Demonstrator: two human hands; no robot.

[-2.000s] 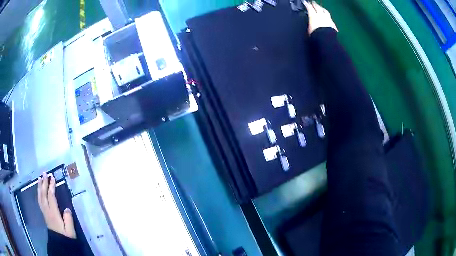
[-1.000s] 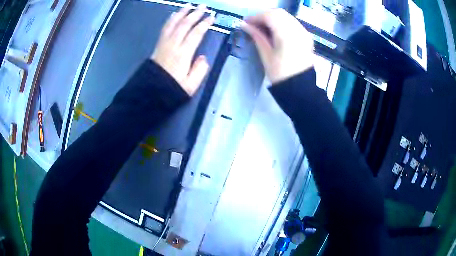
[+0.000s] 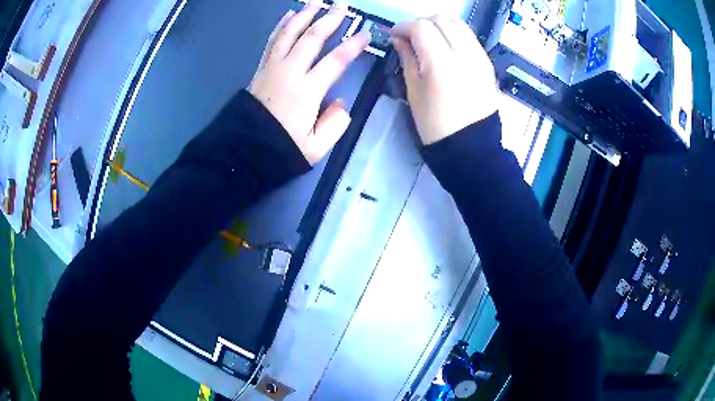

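Observation:
A dark grey display panel (image 3: pixel 196 102) with white border lines lies on the machine table. My left hand (image 3: pixel 302 82) rests on its far right part, fingers spread, index fingertip at the corner. My right hand (image 3: pixel 447 78) is bent over the same corner, thumb and fingers pinched at the edge of a small grey corner part (image 3: pixel 379 34). The fingertips partly hide the part. An orange flex cable (image 3: pixel 235 237) ends in a small pale connector (image 3: pixel 277 260) near the panel's right edge. The near panel corner (image 3: pixel 235 359) has white L-shaped marks.
A screwdriver (image 3: pixel 55 184) and a dark block (image 3: pixel 81 176) lie left of the panel. The machine head (image 3: pixel 635 78) stands far right. Several small parts (image 3: pixel 649 290) lie on a black foam mat (image 3: pixel 666 204) at right. A regulator (image 3: pixel 462 384) is at the near edge.
Earlier my right hand was at the foam mat's far edge and my left on the panel; the view has since swung to the panel. My left index finger has moved closer to the corner part.

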